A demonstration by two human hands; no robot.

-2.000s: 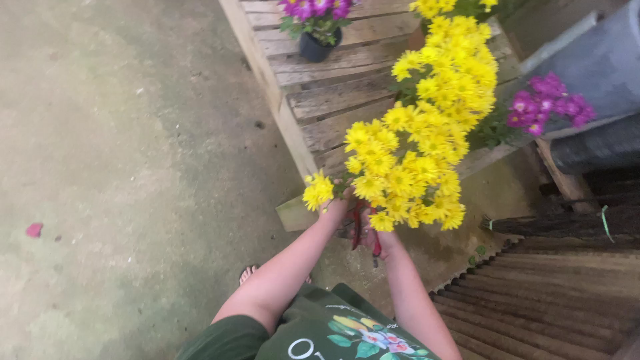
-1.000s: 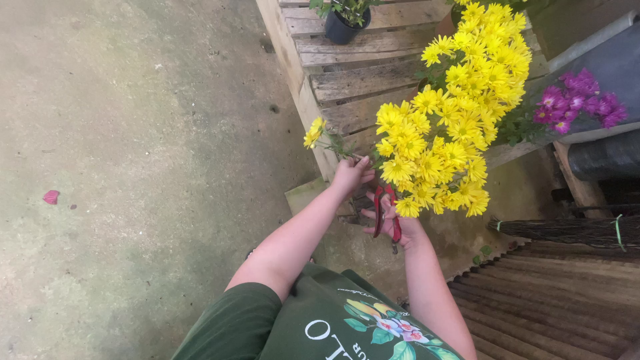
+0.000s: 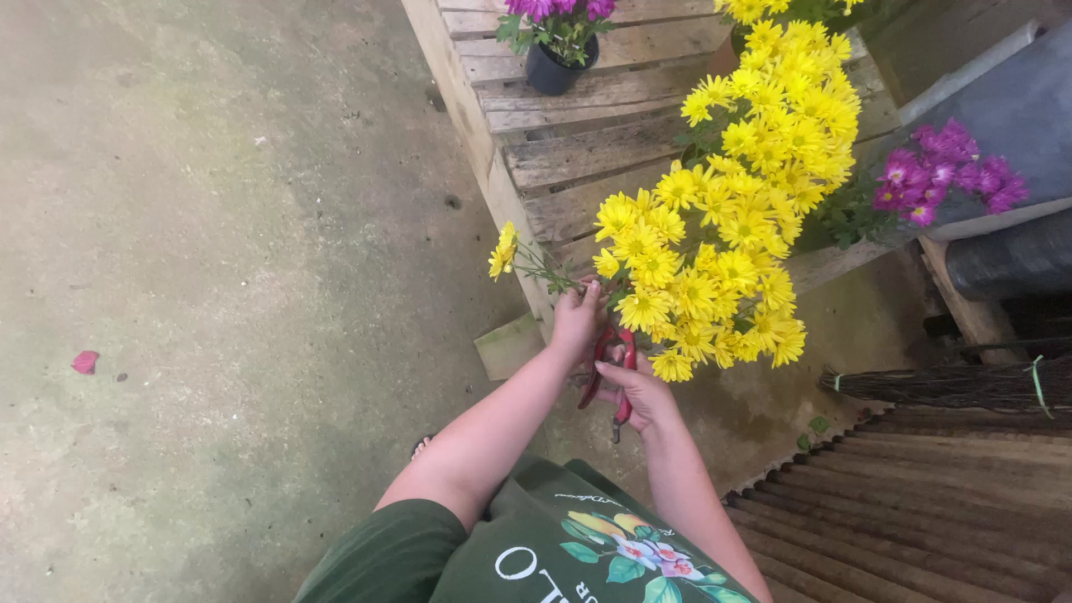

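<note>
My left hand [image 3: 576,320] pinches the stem of a yellow chrysanthemum sprig [image 3: 504,251] whose bloom points left, beside a dense yellow chrysanthemum plant [image 3: 712,251]. In my right hand [image 3: 641,394] is a pair of red-handled pruning shears [image 3: 621,373], with the handles spread. The blades point up toward the plant's stems and are mostly hidden by my left hand and the leaves. Both hands are close together at the near end of the slatted wooden bench [image 3: 586,155], just below the lowest blooms.
A dark pot [image 3: 553,69] with purple flowers stands on the bench. More purple flowers [image 3: 946,172] are at the right. A bundle of thin twigs [image 3: 938,387] lies above corrugated sheeting [image 3: 913,494] at lower right. A pink petal [image 3: 85,362] lies on the concrete floor.
The cut-off look of the sprig's stem is unclear, but its bloom has moved up and away from my left hand since two seconds ago. Both hands remain close together, and the shears stay in my right hand.
</note>
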